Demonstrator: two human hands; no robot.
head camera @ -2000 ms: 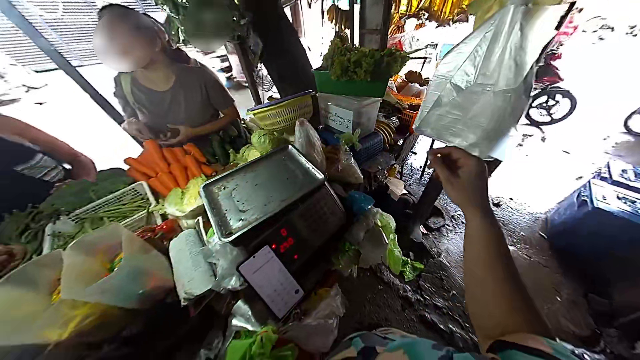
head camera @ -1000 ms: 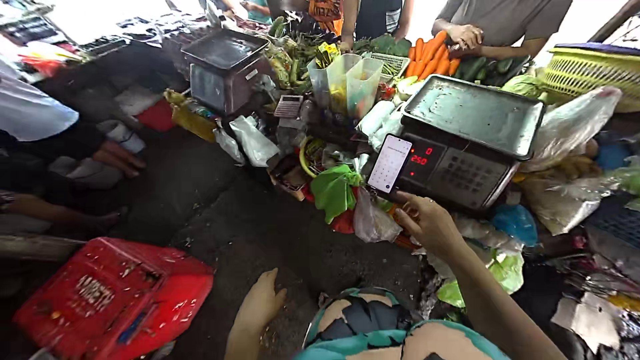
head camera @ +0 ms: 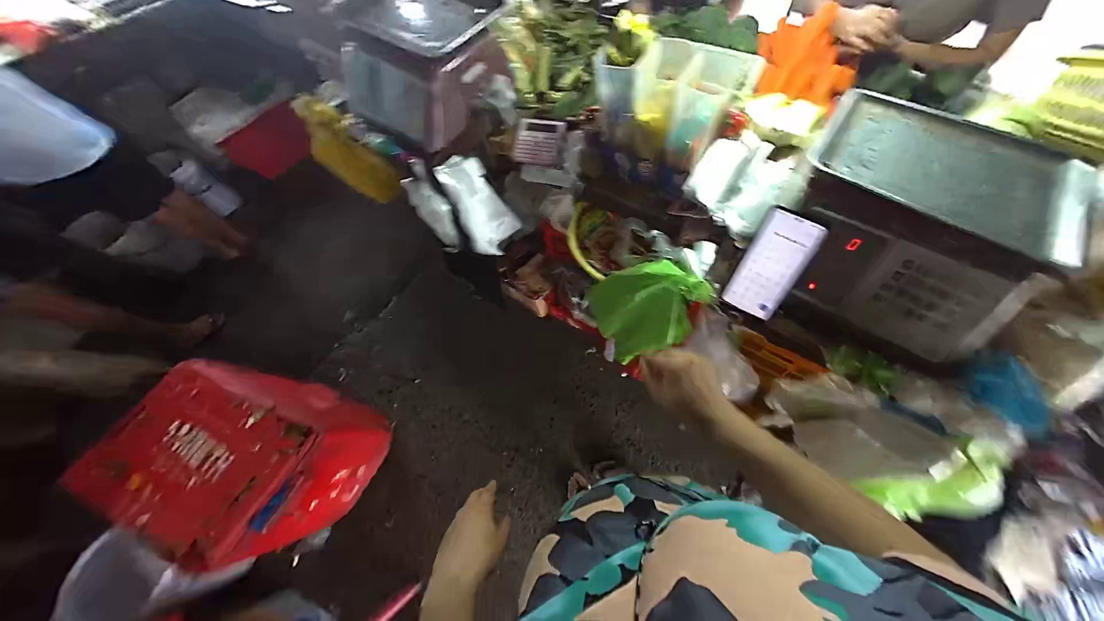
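My right hand [head camera: 686,379] is at the lower edge of a bright green plastic bag [head camera: 645,306], its fingers curled against it; blur hides whether they grip it. Low in the view, my left hand [head camera: 477,530] hangs over the dark floor with nothing in it, thumb apart from the fingers. A smartphone [head camera: 774,262] with a lit screen leans on the front of a digital scale [head camera: 914,285], whose metal tray [head camera: 957,164] holds nothing. A yellow-rimmed basket [head camera: 580,241] with small items sits just behind the green bag.
A red plastic box [head camera: 228,457] stands on the floor at left. A second scale [head camera: 405,78], a calculator [head camera: 540,142], plastic containers [head camera: 690,95], carrots [head camera: 802,56] and leafy vegetables line the stall. A person's hands [head camera: 867,30] show at top right. Plastic bags [head camera: 871,431] lie below the near scale.
My right hand has moved from beside the phone to the green bag. Two seconds ago it was raised at a hanging clear plastic bag. The view has swung left and down since then.
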